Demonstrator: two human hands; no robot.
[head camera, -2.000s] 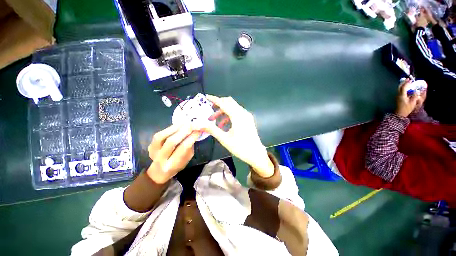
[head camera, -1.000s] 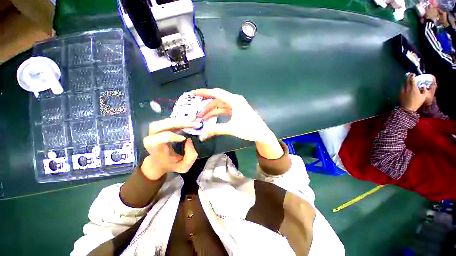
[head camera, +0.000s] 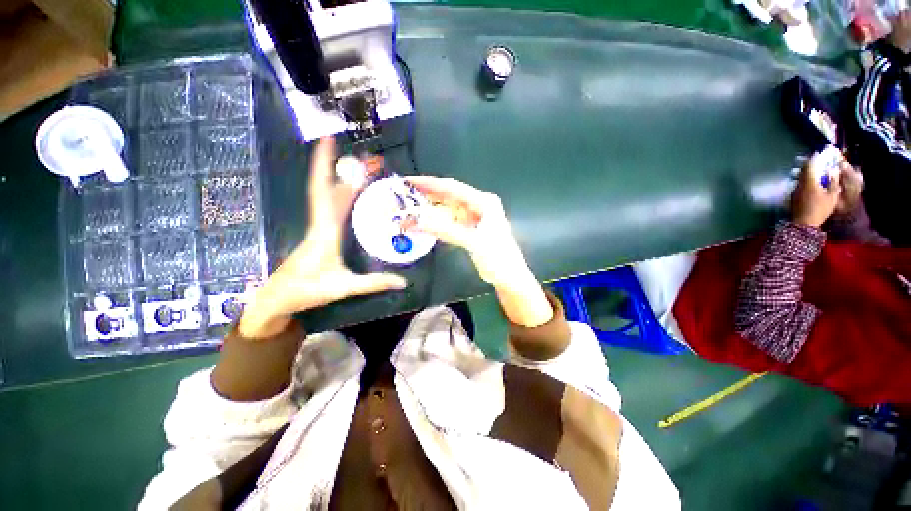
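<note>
A round white housing (head camera: 378, 222) with a bright blue spot near its lower edge is held above the bench in front of me. My right hand (head camera: 457, 222) grips it from the right, fingers over its top. My left hand (head camera: 318, 252) is spread open just left of the housing, thumb and fingers apart, holding nothing. A small white round piece (head camera: 350, 170) with reddish wire beside it shows just above the housing. What lies under the housing is hidden.
The compartment tray (head camera: 165, 246) on the left holds screws (head camera: 229, 201) and white modules (head camera: 172, 315). Another white housing (head camera: 80, 143) rests at its upper left. The screw feeder (head camera: 352, 70) and black screwdriver (head camera: 290, 45) are ahead. A small container (head camera: 498, 64) stands beyond. A co-worker's red clothing (head camera: 764, 319) is at right.
My left hand has let go of the housing and opened out to its left. The blue spot now shows on the housing, which remains in my right hand.
</note>
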